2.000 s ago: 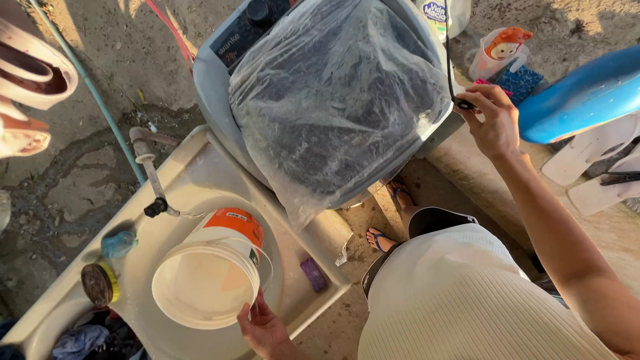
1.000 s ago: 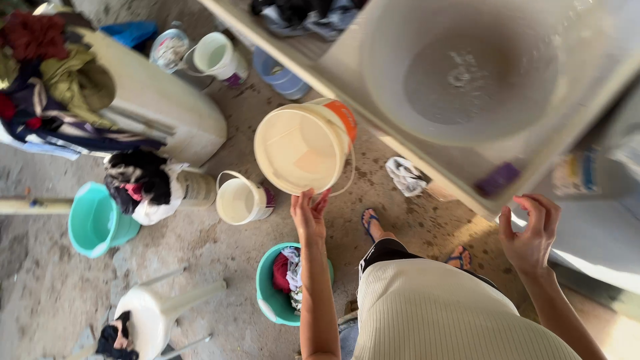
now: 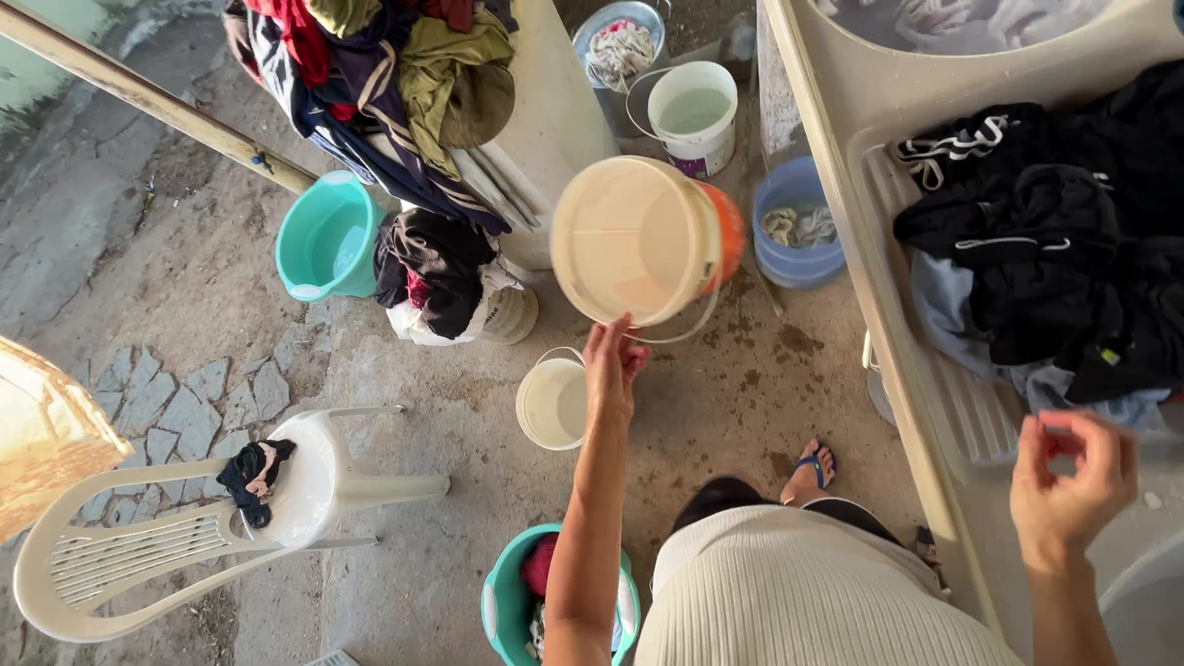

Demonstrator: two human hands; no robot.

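Observation:
My left hand (image 3: 612, 365) grips the rim of a large white plastic bucket (image 3: 629, 242) with an orange band, tilted so that its open mouth faces me. Its wire handle hangs loose beside my fingers. My right hand (image 3: 1071, 481) is over the sink's edge at the right, fingers curled with thumb and forefinger making a ring, and nothing in it. Just beyond it, dark wet clothes (image 3: 1045, 250) lie on the ribbed washboard of the laundry sink (image 3: 982, 416). A small white bucket (image 3: 552, 404) stands on the ground below the large one.
Behind stand a white bucket of water (image 3: 692, 102), a blue bucket (image 3: 800, 264) with cloths and a metal pail (image 3: 618, 46). Clothes (image 3: 453, 74) are heaped at the upper left, near a turquoise basin (image 3: 330, 236). A plastic chair (image 3: 310, 481) and another turquoise basin (image 3: 499, 601) are lower down.
The view has swung left, away from the washing machine. The large bucket, earlier in the sink bowl, is now held over the ground by my left hand. My right hand has left the machine's edge.

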